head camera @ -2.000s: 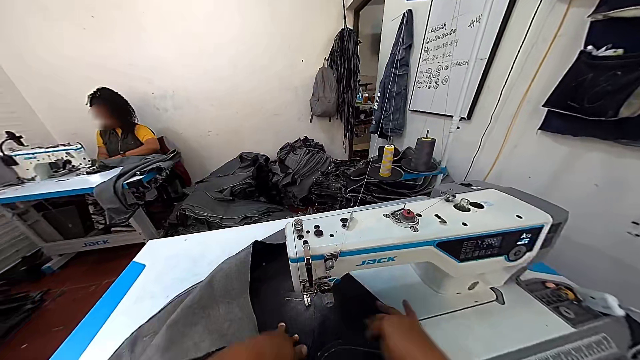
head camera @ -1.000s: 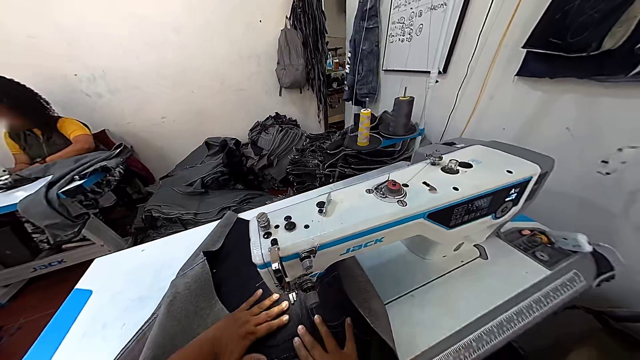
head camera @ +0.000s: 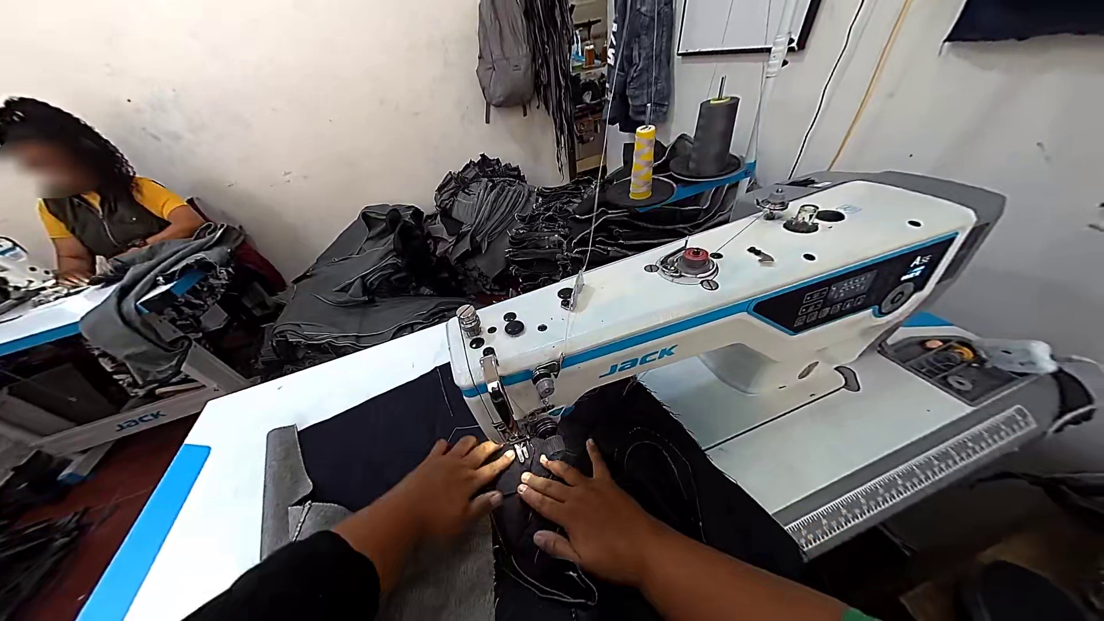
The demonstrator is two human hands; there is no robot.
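A white Jack sewing machine (head camera: 690, 293) stands on the table, its presser foot (head camera: 522, 450) down near dark denim fabric (head camera: 371, 440). Left of that foot, my left hand (head camera: 453, 483) lies on the cloth, fingers spread, the fingertips close to the foot. My right hand (head camera: 591, 517) rests palm down on the fabric just right of it, fingers apart. Neither hand grips anything that I can see. Curved pale stitching shows on the dark cloth at the right. A grey denim piece (head camera: 453, 569) lies partly under my left forearm. The needle itself is hard to make out.
Behind the machine are piles of dark garments (head camera: 362, 267), a yellow thread cone (head camera: 642, 164) and a dark thread cone (head camera: 714, 134). A person in yellow sleeves (head camera: 112, 198) sits at another machine at the left. A ruler strip (head camera: 914, 479) runs along the table's front edge.
Dark fabric now lies spread on both sides of the presser foot, farther left and right than one second ago. Both hands remain flat on the cloth near the foot.
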